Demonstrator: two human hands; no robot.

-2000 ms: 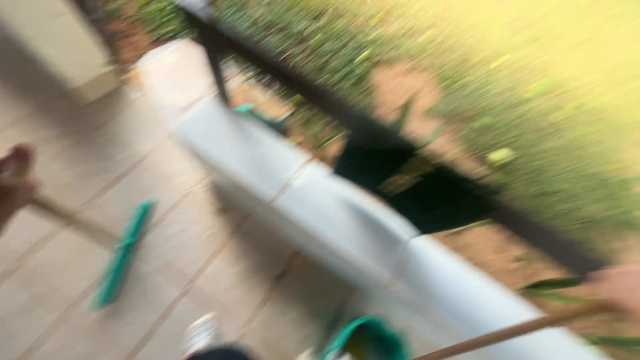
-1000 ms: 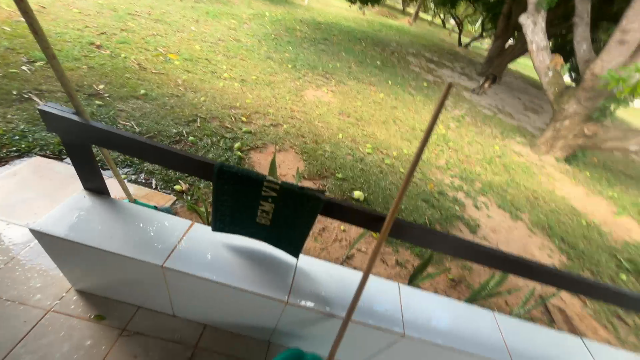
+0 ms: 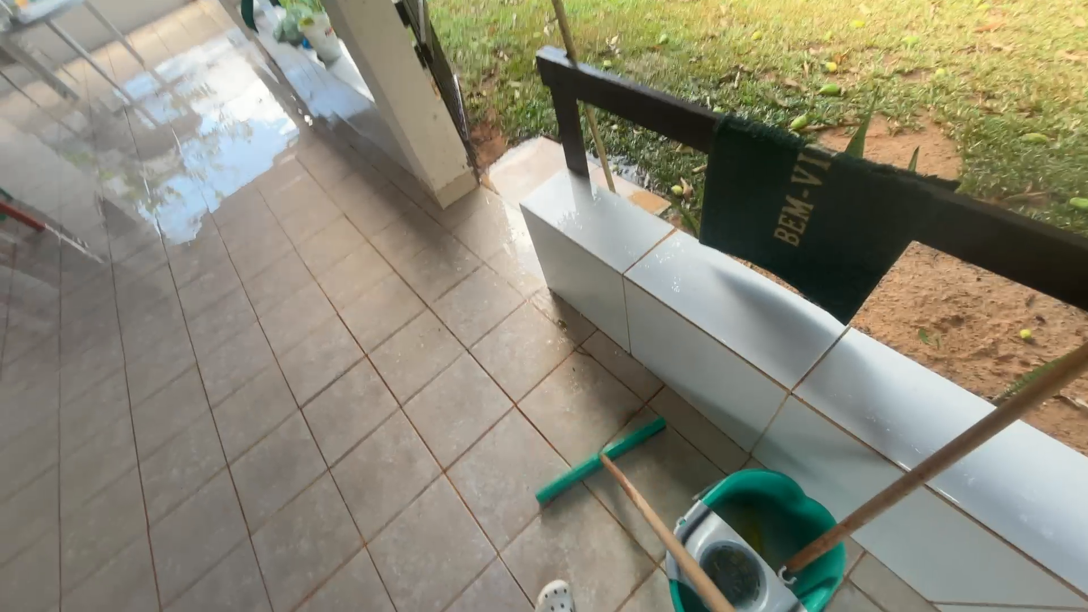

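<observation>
Neither of my hands shows in the head view. A green floor squeegee [image 3: 600, 461] lies flat against the tiled floor, its wooden handle [image 3: 659, 527] running down to the bottom edge, across the rim of a bucket in the picture. The green plastic bucket [image 3: 829, 565] has a grey wringer insert [image 3: 722, 557] and stands beside the low white-tiled wall. A second wooden pole [image 3: 943, 463] rises from the bucket toward the right edge; its lower end is at the wringer. What holds either handle is out of view.
The low white-tiled wall [image 3: 714, 297] carries a dark rail [image 3: 646, 102] with a dark green doormat [image 3: 790, 204] draped over it. Another pole [image 3: 595, 127] leans by the rail's end. A pillar [image 3: 408, 102] stands beyond. Water shines on the floor [image 3: 204, 127] near metal furniture legs [image 3: 42, 68].
The view has swung from the lawn down to the floor. Two seconds ago a hand was at the left edge by the squeegee handle and another at the right edge; both are now out of view.
</observation>
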